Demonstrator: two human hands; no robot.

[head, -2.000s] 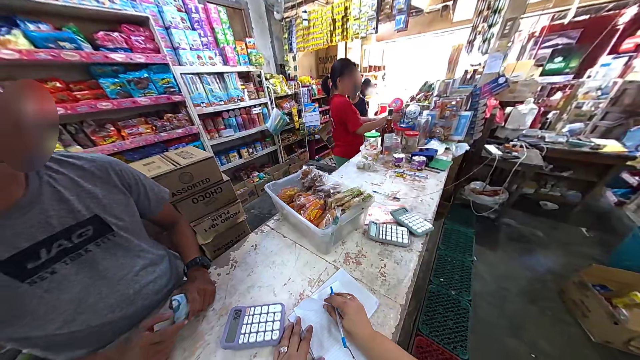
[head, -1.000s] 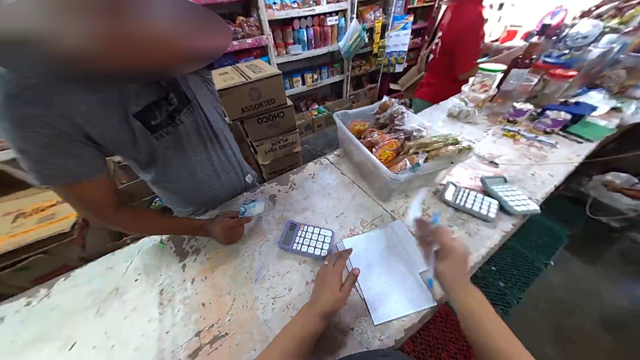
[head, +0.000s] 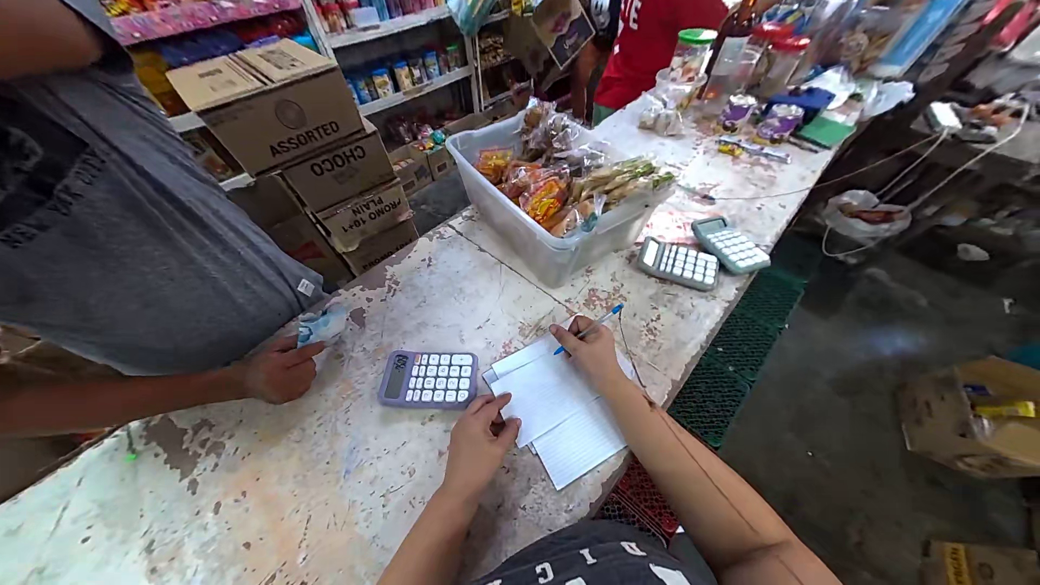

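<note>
My right hand (head: 591,349) holds a blue ballpoint pen (head: 605,317), its tip close to the top of the white sheets of paper (head: 540,386) on the worn countertop. A string runs from the pen along my forearm. My left hand (head: 485,435) rests with its fingertips on the left edge of the paper and holds nothing. Just left of the paper lies a purple calculator (head: 429,379). Across the counter, another person's hand (head: 280,371) holds a folded blue banknote (head: 322,325).
A clear plastic bin (head: 561,260) of packaged food sits on the counter (head: 341,487). Two grey-green calculators (head: 679,263) (head: 731,245) lie right of it. Behind are lidded jars (head: 691,53) and stacked cardboard boxes (head: 284,122). An open carton (head: 967,414) is on the floor at right.
My right hand, raised and blurred with a sheet one second ago, is now down at the paper with the pen. The paper now lies as overlapping sheets. The view has shifted.
</note>
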